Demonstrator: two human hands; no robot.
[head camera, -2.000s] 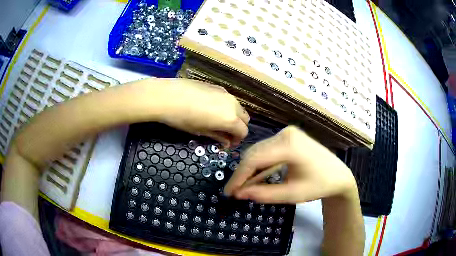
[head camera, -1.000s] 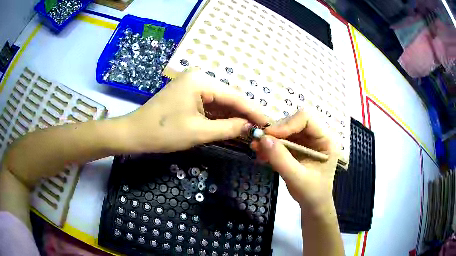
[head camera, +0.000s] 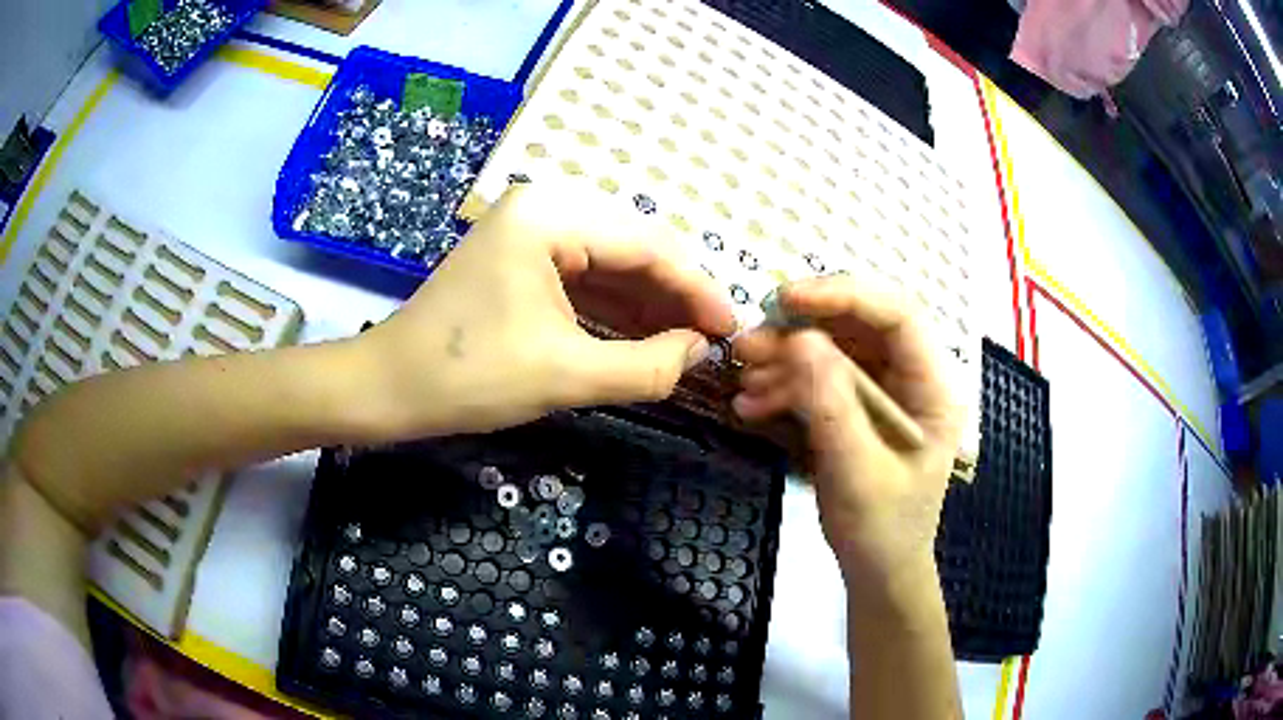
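Observation:
My left hand (head camera: 528, 317) pinches a small dark ring (head camera: 720, 350) between thumb and forefinger, above the back edge of the black tray. My right hand (head camera: 858, 401) is close beside it and holds a pale wooden stick (head camera: 889, 416); the stick's whitish tip (head camera: 774, 303) points up and left and is blurred. The black tray (head camera: 298, 619) lies below both hands, with silver pieces in many front pockets and a loose pile of silver flanged pieces (head camera: 560, 558) on it. Whether the ring has a silver piece in it, I cannot tell.
The pale hole board (head camera: 788, 134) with some dark rings lies on a stack behind my hands. A blue bin (head camera: 289, 197) of silver pieces is at back left, a smaller blue bin (head camera: 155, 73) beyond it. The slotted board (head camera: 260, 303) is left; a spare black tray (head camera: 1006, 521) is right.
Both hands have risen from the tray and come together above its back edge. Over the last second, the stick's tip has moved up and away from the ring in my left fingers.

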